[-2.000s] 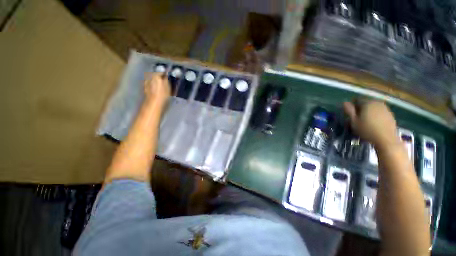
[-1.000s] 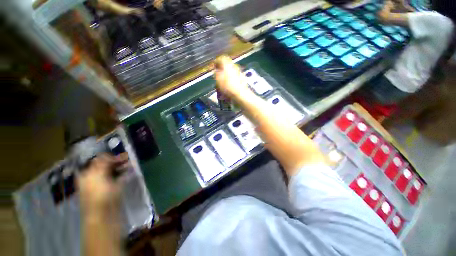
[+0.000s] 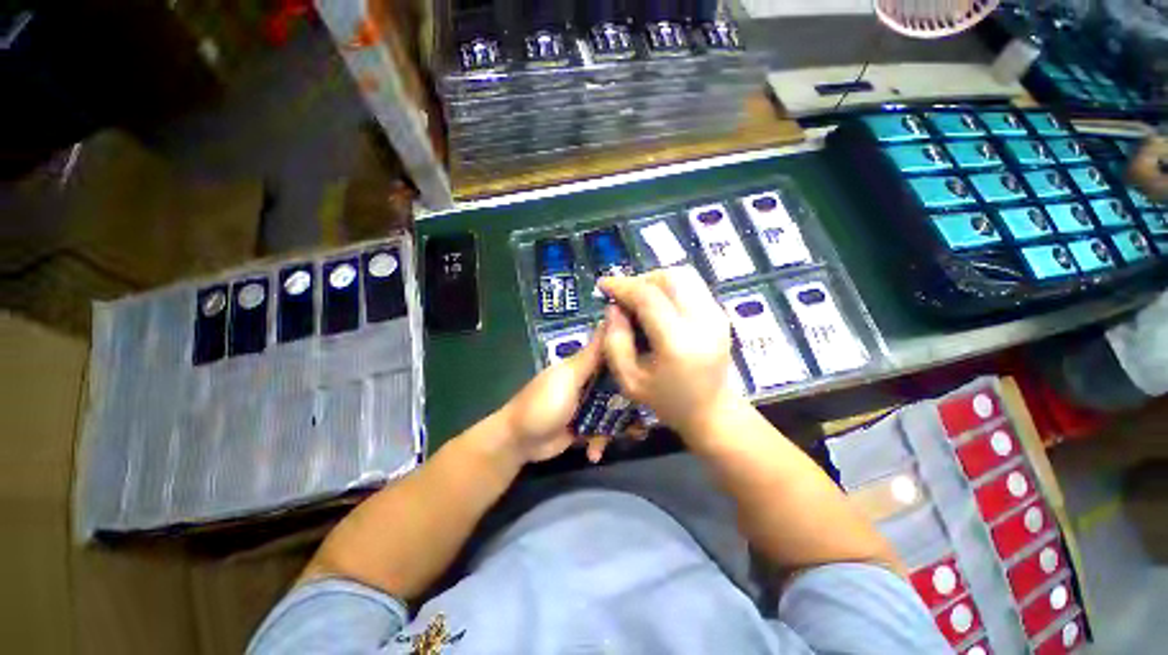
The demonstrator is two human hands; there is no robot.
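Observation:
My left hand [image 3: 553, 407] holds a keypad phone [image 3: 605, 410] low over the near edge of the clear phone tray [image 3: 875, 335]; its dark keys show below my fingers. My right hand [image 3: 676, 343] is on the same phone from above, fingers bent; whether it also holds a cover is hidden. In the tray, two phones lie face up with blue screens at the back left [image 3: 559, 275]. Several others lie with white backs up [image 3: 771, 230]. The cover tray [image 3: 243, 435] at left holds a row of black back covers [image 3: 296, 303] with pale round spots.
A dark rectangular phone [image 3: 451, 282] lies on the green mat between the trays. Stacked clear trays [image 3: 602, 115] stand behind. Black trays of teal-faced phones [image 3: 1012, 211] are at right. Red back covers [image 3: 1020, 518] lie in a pale tray at lower right. A pink fan [image 3: 935, 13] and a person's hand [image 3: 1153, 169] show.
My left hand has moved from the cover tray to the phone tray. My right hand has drawn back towards me, and both hands are now together on a phone. The view has turned.

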